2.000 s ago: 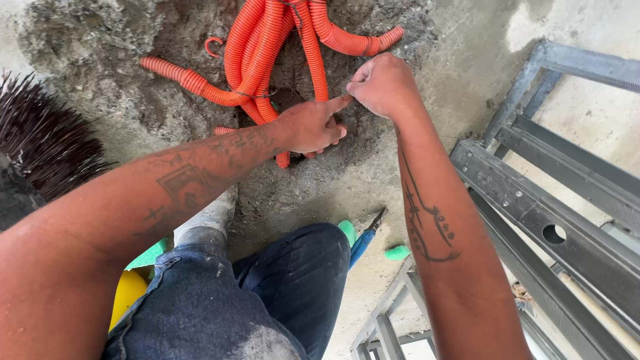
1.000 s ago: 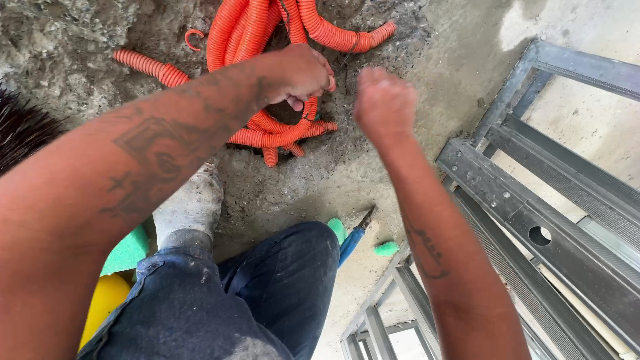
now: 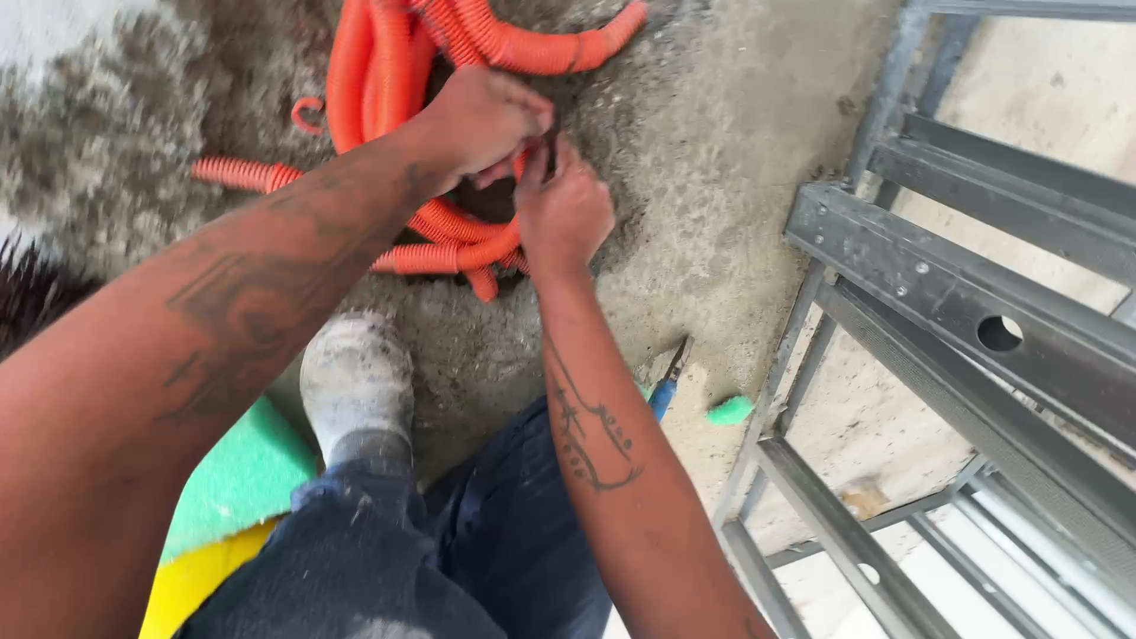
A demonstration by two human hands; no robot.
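Several orange corrugated conduits (image 3: 390, 89) rise in a bundle from rough concrete at the top centre. My left hand (image 3: 488, 124) lies over their right side, its fingers bent around something thin and dark that I cannot make out clearly. Just right of it and lower, my right hand (image 3: 564, 209) pinches at the same spot, beside one orange conduit. The fingertips of both hands nearly meet. Below the hands, more conduit ends (image 3: 444, 257) curve across the hole. A tool with a blue handle (image 3: 663, 398), perhaps pliers, lies on the floor by my right forearm.
A grey metal stepladder (image 3: 976, 293) fills the right side. A small green foam piece (image 3: 730, 410) lies near its edge. At lower left are a larger green piece (image 3: 244, 470), a yellow object (image 3: 209, 568) and dark bristles (image 3: 35, 288). My dusty shoe (image 3: 357, 382) stands below the conduits.
My right hand, apart from the left one second ago, is now close against it at the conduits. My left hand stays over the bundle.
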